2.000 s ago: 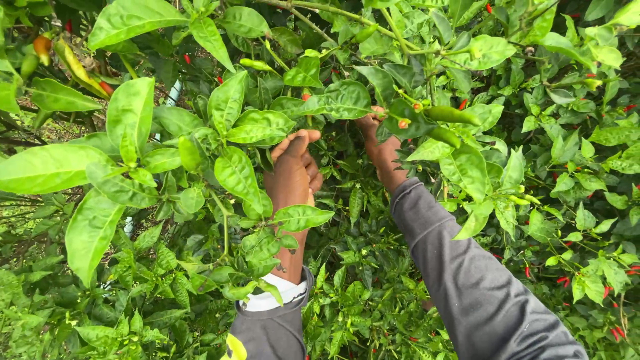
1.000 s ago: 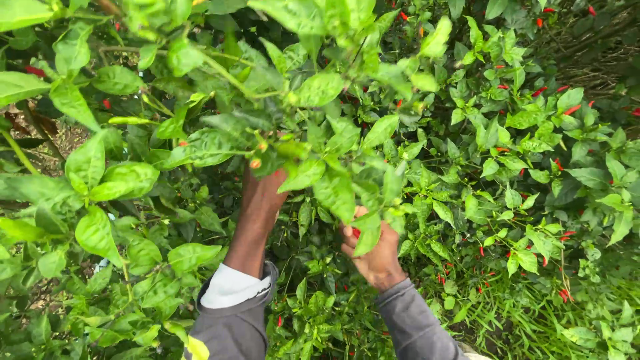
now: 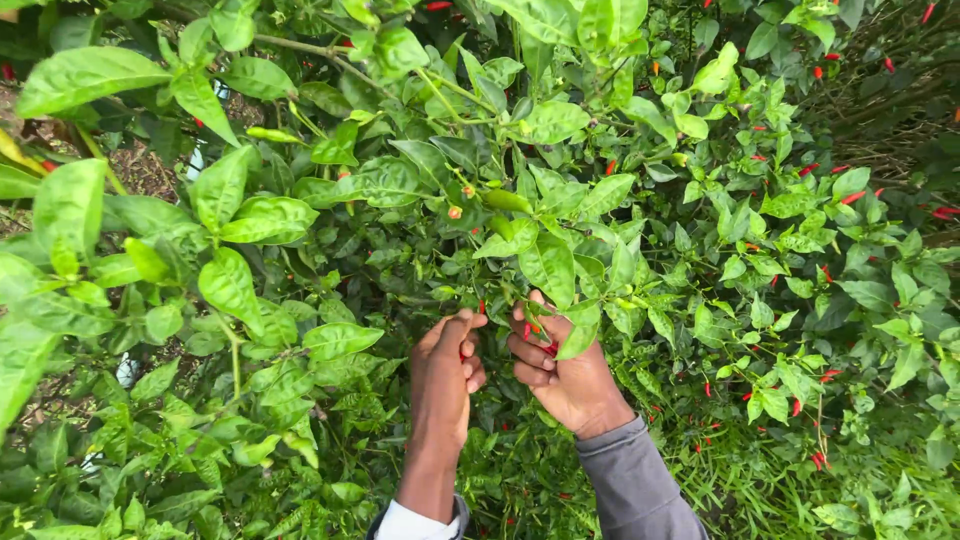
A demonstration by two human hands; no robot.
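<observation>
Among the leaves of a chili pepper plant, my left hand (image 3: 444,367) is curled, its thumb and forefinger at a small red chili (image 3: 482,307); a bit of red shows inside its fingers. To its right, my right hand (image 3: 566,367) has its fingers folded around several small red chilies (image 3: 530,330), partly hidden by a leaf. The two hands are apart, palms roughly facing each other. Just above them hang a green chili (image 3: 507,200) and a small orange-red calyx end (image 3: 454,212).
Leafy branches (image 3: 300,45) cross the upper left, close to the camera. More red chilies (image 3: 853,198) hang on bushes at the right. Grass (image 3: 750,480) grows at the lower right, and brown soil (image 3: 142,165) shows through leaves at the left.
My left hand, largely hidden by leaves a second ago, now shows fully beside the right one. Red chilies are now plainer in my right hand. The view has shifted.
</observation>
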